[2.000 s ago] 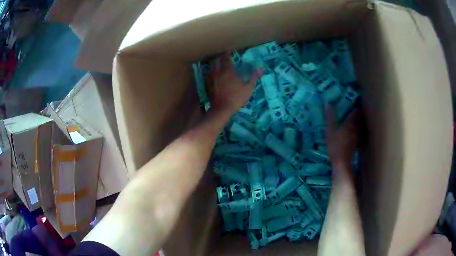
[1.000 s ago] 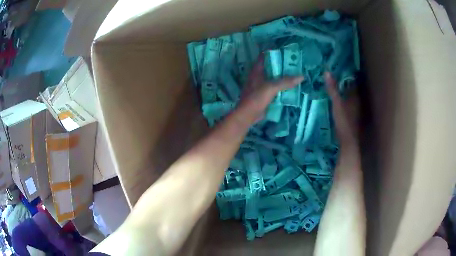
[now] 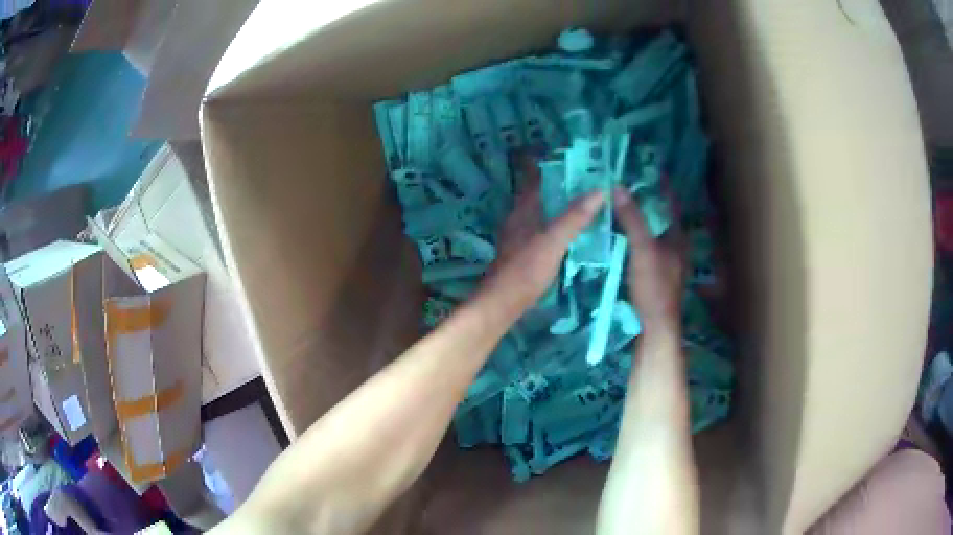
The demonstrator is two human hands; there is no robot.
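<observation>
A large open carton (image 3: 287, 199) holds a heap of light-blue plastic housings (image 3: 570, 408). My left hand (image 3: 538, 235) and my right hand (image 3: 648, 251) are inside the carton, close together above the heap. Between them they hold a bunch of housings (image 3: 590, 209), gripped from both sides with the thumbs on top. Several thin pieces hang or stick out below the bunch. The fingertips are hidden behind and under the housings.
Brown cartons with orange tape (image 3: 152, 387) stand at the left, outside the large carton. A blue-green surface (image 3: 78, 125) is at the upper left. Part of a person (image 3: 888, 496) shows at the lower right edge.
My hands have come together and now hold a bunch of housings between them. Before, they were apart, reaching into the heap. The heap's upper left part is more spread out than two seconds ago.
</observation>
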